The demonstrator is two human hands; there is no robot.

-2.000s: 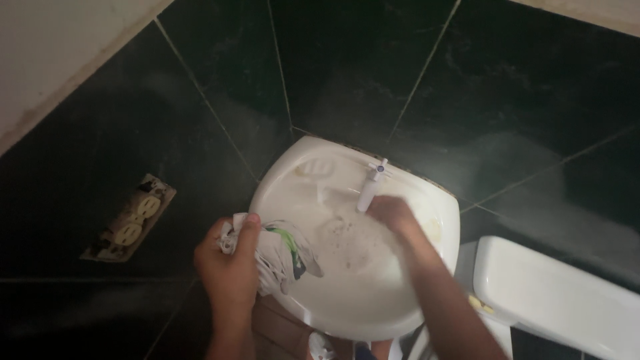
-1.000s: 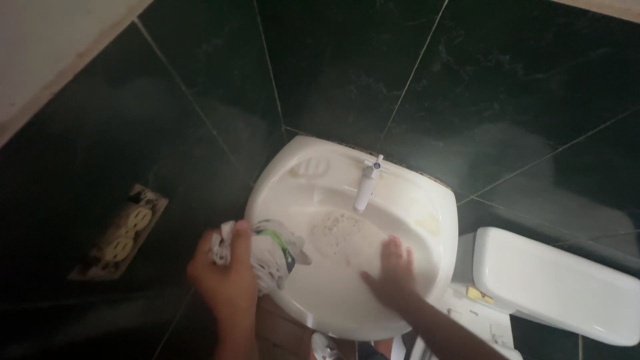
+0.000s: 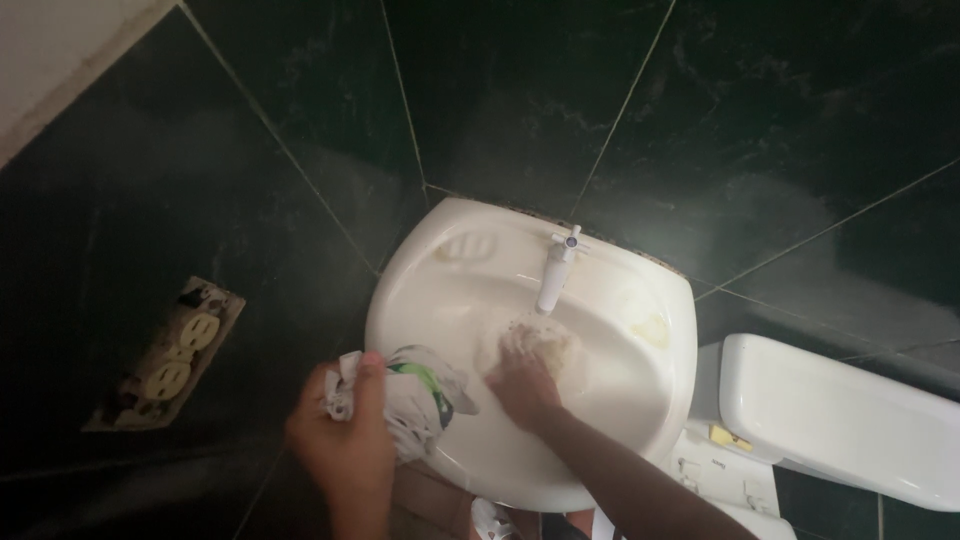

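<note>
My left hand (image 3: 349, 427) grips a crumpled white plastic bag (image 3: 416, 397) with a green and dark print, held over the left rim of the white washbasin (image 3: 645, 292). Down in the bowl, my right hand (image 3: 525, 379) lies over the drain area below the spout, its fingers blurred; whether it holds anything is hidden. Dark specks show around its fingertips. The white tap (image 3: 556, 274) with a cross handle stands at the back of the basin, just beyond my right hand.
To the right is a white toilet tank (image 3: 840, 412), with a yellow object (image 3: 729, 438) beside it. An uncovered electrical outlet (image 3: 180, 356) is set in the dark green tiled wall (image 3: 300, 225) on the left. A shoe (image 3: 491, 519) shows below the basin.
My right hand was near the tap, then at the right side of the bowl, and is now over the drain area. My left hand keeps hold of the bag.
</note>
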